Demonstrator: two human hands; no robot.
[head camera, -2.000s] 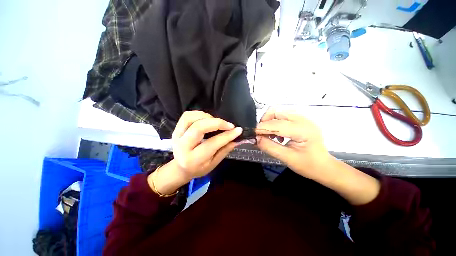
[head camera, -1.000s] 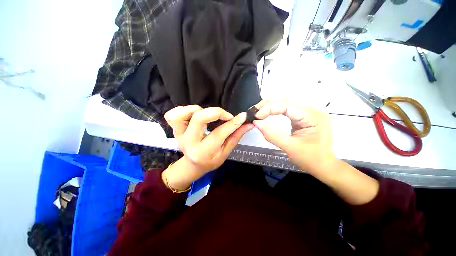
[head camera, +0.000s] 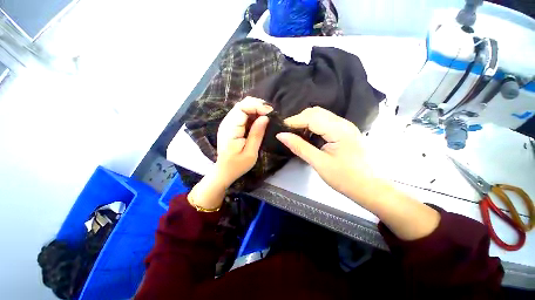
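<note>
A garment lies on the white table, with dark plaid cloth (head camera: 237, 73) on its left side and plain dark lining (head camera: 337, 82) on its right. My left hand (head camera: 237, 140) pinches the garment's dark edge between thumb and fingers. My right hand (head camera: 334, 146) holds the same edge just to the right, thumb below and fingers above. Both hands hold it above the table near the front edge. The fingers partly hide the held edge, and its detail is too dark to tell.
Scissors (head camera: 483, 188) with red and orange-yellow handles lie at the right. The sewing machine (head camera: 487, 70) stands at the upper right. Blue bins (head camera: 126, 234) with dark cloth are at the lower left. A blue bundle (head camera: 293, 17) is at the back. A measuring strip (head camera: 328, 218) edges the table.
The view has tilted up and turned, showing the machine head and blue bundle. My hands have moved slightly apart, still on the garment, and the cloth between them is spread wider.
</note>
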